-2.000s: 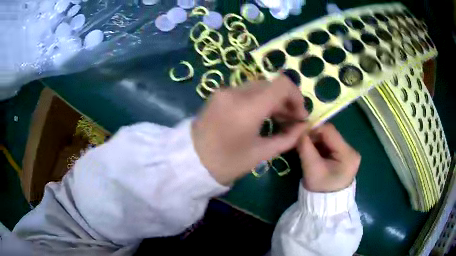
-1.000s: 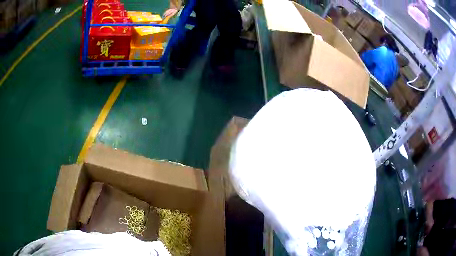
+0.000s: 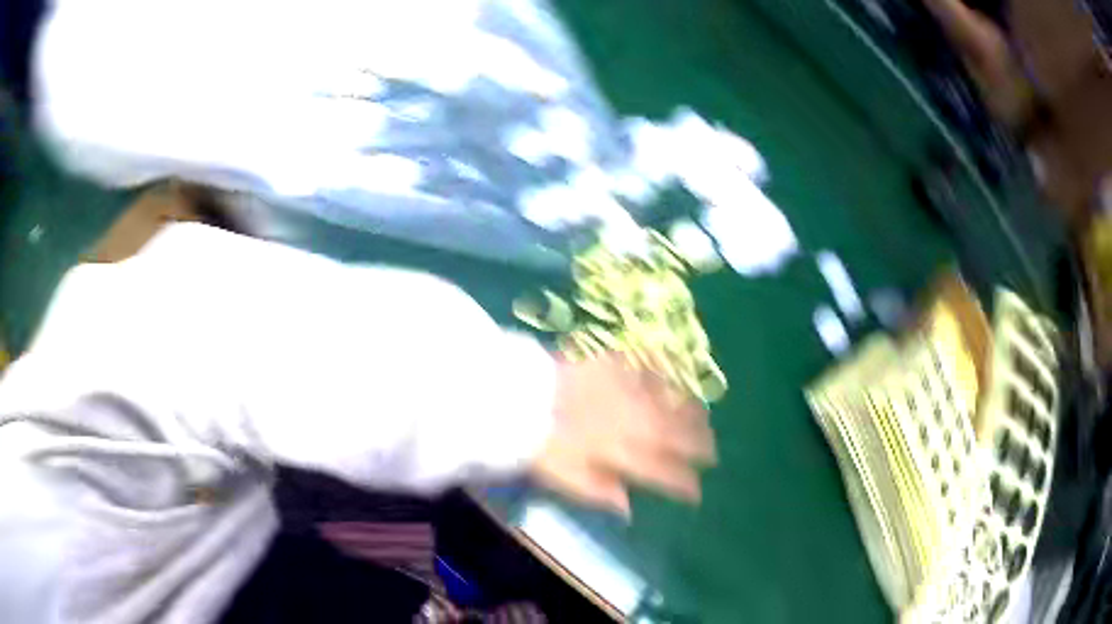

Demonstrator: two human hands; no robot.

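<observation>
My left hand (image 3: pixel 628 433) is blurred, palm down with fingers apart, at the near edge of a tangle of yellow rings (image 3: pixel 640 299) on the dark-green table. I see nothing held in it, though its underside is hidden. My right hand is out of the picture. White discs (image 3: pixel 719 183) lie in a blurred cluster just beyond the rings. A thick stack of pale-yellow die-cut sheets (image 3: pixel 872 451) lies at right. One curved sheet with dark holes (image 3: pixel 1022 427) is beside it at the far right.
A large glaring clear bag of discs (image 3: pixel 293 98) fills the upper left. A brown carton edge (image 3: pixel 140 219) shows below it. A few pale pieces (image 3: pixel 839 287) lie behind the stack. A blurred pale strip (image 3: pixel 579 555) is at the table's near edge.
The view has swung from the floor, trolley and cartons back to the table. Two seconds ago both hands held a holed sheet; now only my left hand shows, by the rings, which are bunched closer together.
</observation>
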